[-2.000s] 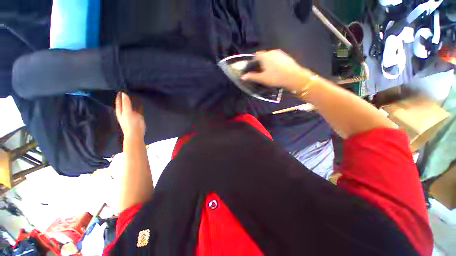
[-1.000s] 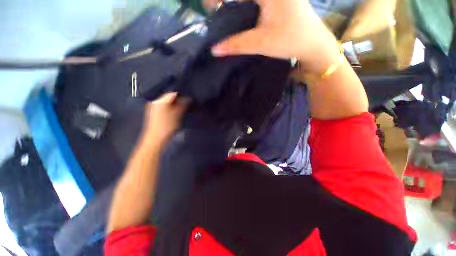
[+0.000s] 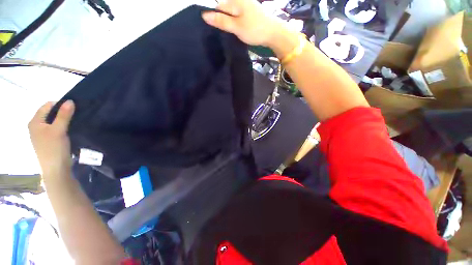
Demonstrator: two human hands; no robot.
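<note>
A dark navy garment (image 3: 155,88) is spread and held up in the air between my two hands. A small white label (image 3: 91,157) hangs near its lower left corner. My left hand (image 3: 52,127) grips its left corner. My right hand (image 3: 240,23) grips its upper right edge. The steam iron (image 3: 265,121) rests on the black table cover (image 3: 297,129), right of the garment, and neither hand touches it. The grey sleeve board (image 3: 155,201) shows below the garment. The garment hides part of the table.
A blue and white strip (image 3: 136,194) lies under the sleeve board. A brush-like item with a wooden handle (image 3: 305,148) lies right of the iron. Open cardboard boxes (image 3: 440,52) stand at the right. White rings lie on grey cloth (image 3: 380,36) at the upper right.
The garment was bunched close to my body and is now raised and spread out. My left hand moved far left and up to its corner. The iron has come into view again.
</note>
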